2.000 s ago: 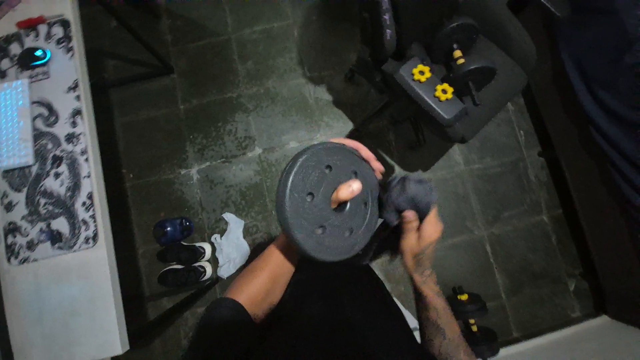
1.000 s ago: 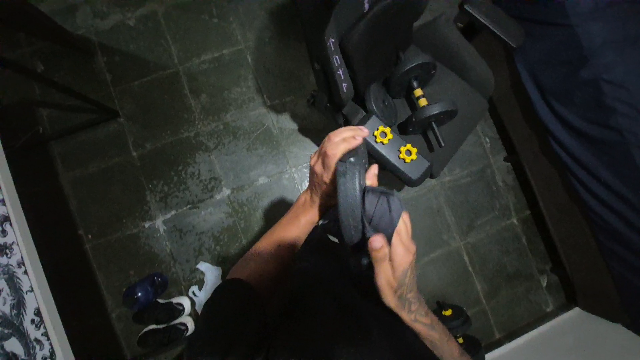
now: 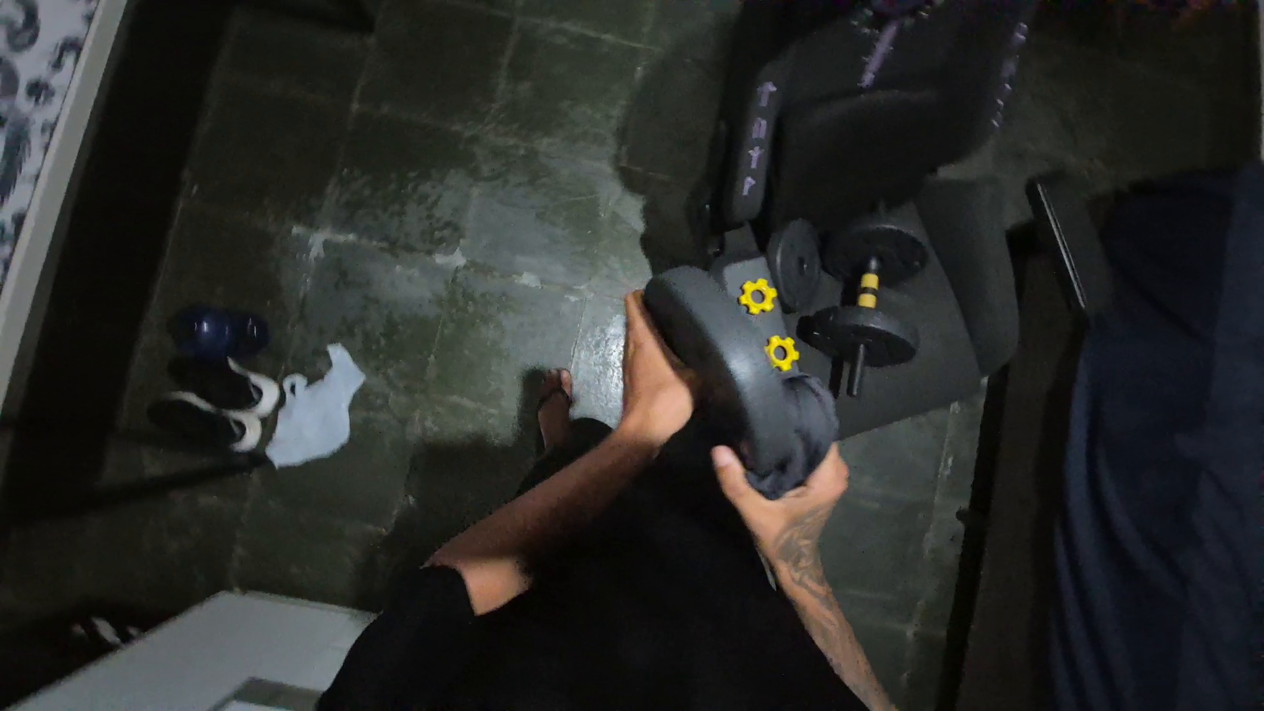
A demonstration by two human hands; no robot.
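A black weight plate (image 3: 716, 355) is held tilted in front of my body, its rim toward the camera. My left hand (image 3: 657, 380) grips it from the left side, its fingertips partly hidden behind the plate. In my right hand (image 3: 790, 489) is a dark cloth (image 3: 805, 434), pressed against the plate's right face. Just beyond, on the chair seat, lie two yellow star-shaped collar nuts (image 3: 757, 296). Beside them are another black plate (image 3: 794, 265) and a dumbbell (image 3: 868, 291) with a plate at each end and a yellow section on its bar.
The black gaming chair (image 3: 948, 375) stands at the upper right, with dark blue fabric (image 3: 1165, 444) hanging at the far right. On the tiled floor at left lie sneakers (image 3: 212, 410), a light cloth (image 3: 316, 410) and a dark blue object (image 3: 219, 332). White furniture (image 3: 197, 652) is at lower left.
The plate showed its broad face two seconds ago; it has since been turned, and now its rim faces the camera. My left hand now grips its left side. The view has shifted and rotated.
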